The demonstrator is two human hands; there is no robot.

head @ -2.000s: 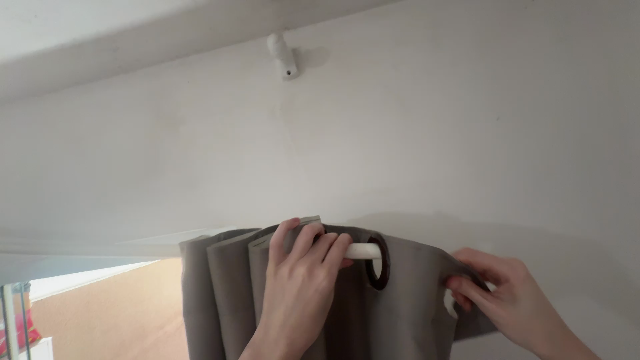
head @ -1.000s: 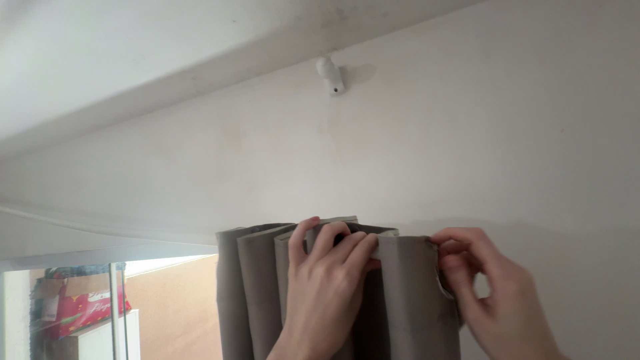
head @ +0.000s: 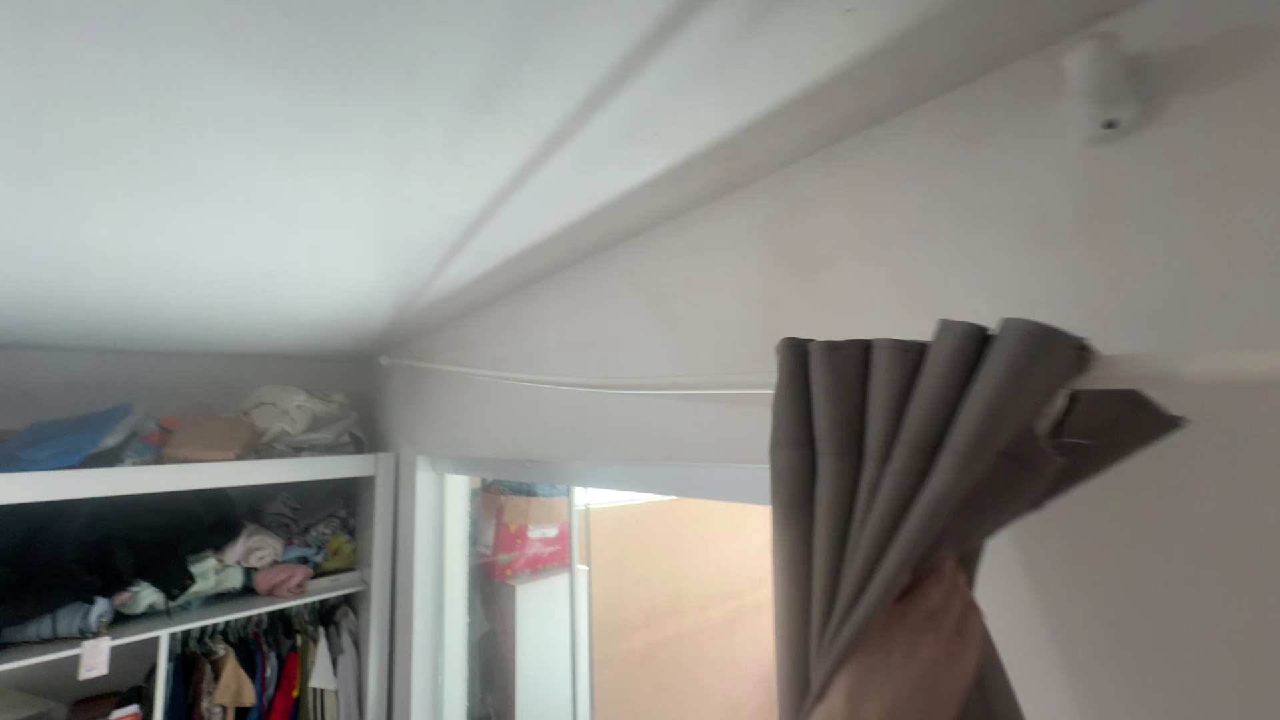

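Note:
The grey-brown curtain hangs in bunched folds at the right. Its top right edge flares out sideways, and a dark eyelet may show there, but blur hides the detail. A pale curtain rod, also blurred, runs from behind the top folds to the right edge of the view. Low on the curtain, my left hand is closed around gathered fabric; its fingers are blurred and partly hidden in the folds. My right hand is out of view.
A white bracket sits high on the wall. White cable or cord runs along the wall left of the curtain. Below it is a window or door frame. Shelves with folded clothes, bags and hanging garments stand at the left.
The view has swung left. My left hand has left the curtain's top edge and is lower on the fabric. My right hand has gone out of view. The folds have become skewed and flared.

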